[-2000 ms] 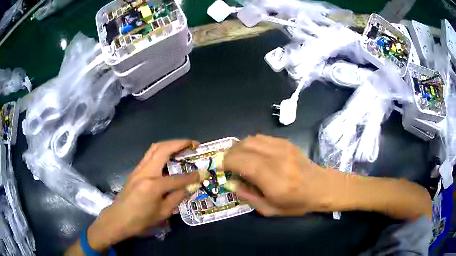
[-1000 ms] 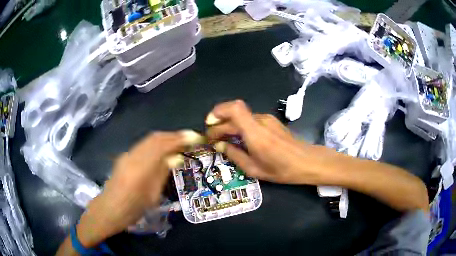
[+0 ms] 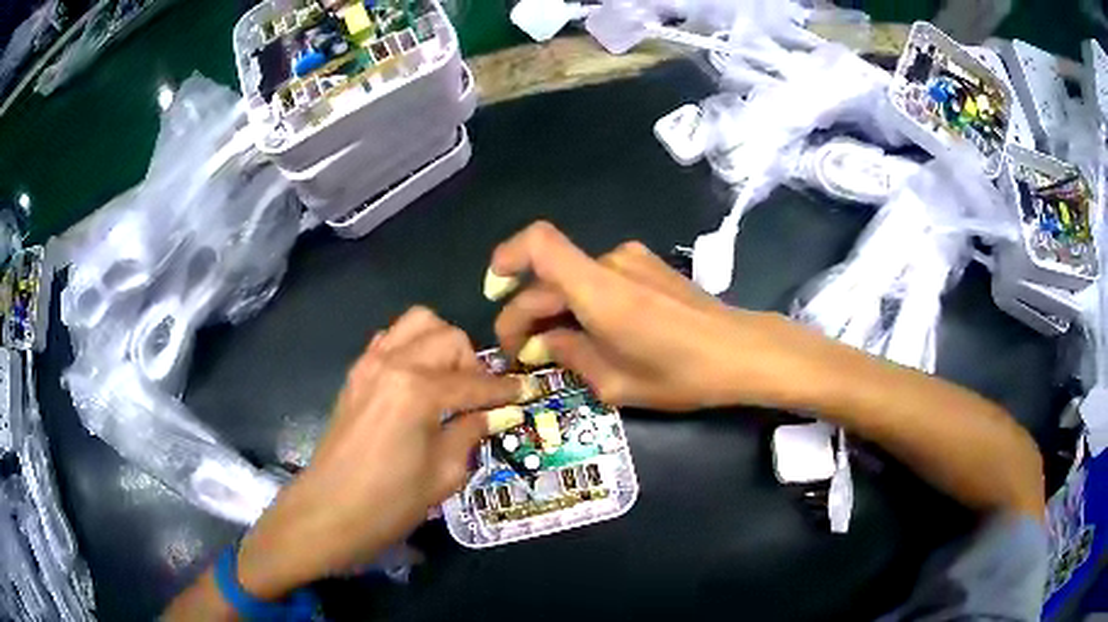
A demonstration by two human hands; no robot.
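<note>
An open white outlet housing (image 3: 547, 522) lies face-up on the black bench top, with a green circuit board (image 3: 569, 452), brass strips and small parts inside. My left hand (image 3: 407, 425) is over its left and upper part, with cream-tipped thumb and finger close together inside it; whether they pinch a wire cannot be seen. My right hand (image 3: 620, 322) is above the housing's far edge, thumb and index finger apart, other fingers curled; I see nothing held in it. My hands hide the housing's upper left part.
Stacked white housings (image 3: 383, 158) stand at the back left. Bagged cords (image 3: 182, 292) lie at left, more bagged cords (image 3: 893, 261) at right. Two open housings (image 3: 954, 103) sit far right. A plug (image 3: 714, 258) lies behind my right forearm, a white plug (image 3: 804, 453) in front of it.
My right hand has moved from the housing's middle to above its far edge. My left hand moved up, then back down over the housing's upper left. The black wires seen earlier are now largely covered.
</note>
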